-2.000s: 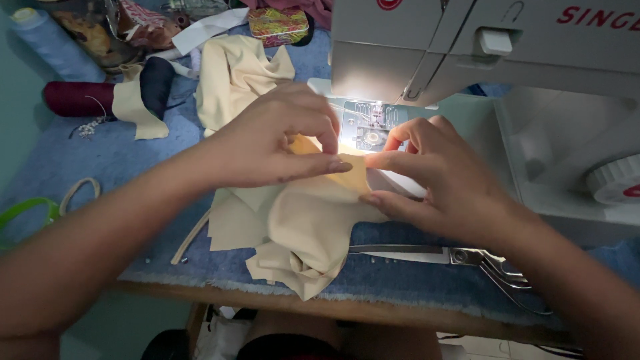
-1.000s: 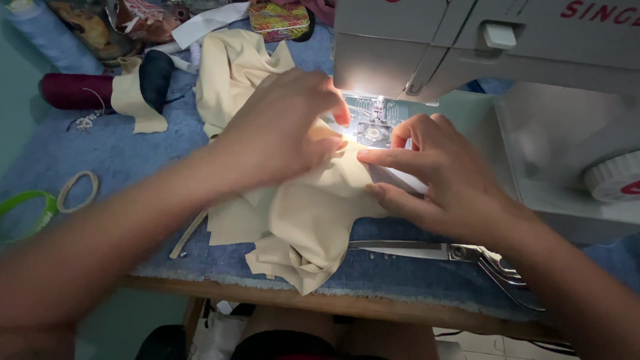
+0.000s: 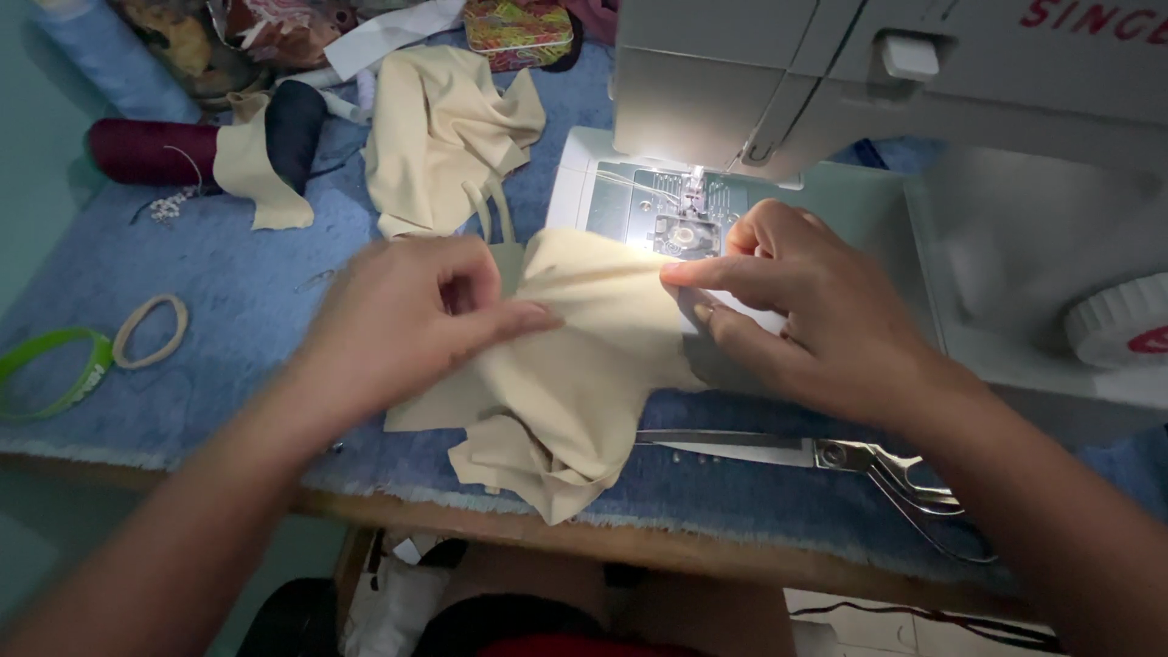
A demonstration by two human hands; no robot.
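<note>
Cream fabric [image 3: 593, 338] lies bunched in front of the sewing machine [image 3: 730, 82], partly over the edge of its bed. My right hand [image 3: 794, 301] pinches the fabric's right edge between thumb and index finger, just below the lit presser foot [image 3: 695, 187]. At the fabric's left side is my left hand [image 3: 420, 319], blurred, thumb and index finger close together over the cloth; whether it grips any is not plain. A second cream piece [image 3: 443, 137] lies behind my left hand. Metal fabric shears [image 3: 830, 454] rest below my right hand, their blade tips reaching the fabric.
Maroon [image 3: 151, 151] and dark thread spools [image 3: 297, 132] lie at the left with a cream scrap. Nearer are a green wristband [image 3: 55, 374] and a beige elastic band [image 3: 151, 330]. A patterned tin [image 3: 518, 32] stands at the back. The table's front edge [image 3: 584, 538] runs below.
My left hand has moved left, away from the presser foot. The fabric's upper part now lies spread between my hands and more of the machine bed shows. My right hand has stayed near the same place.
</note>
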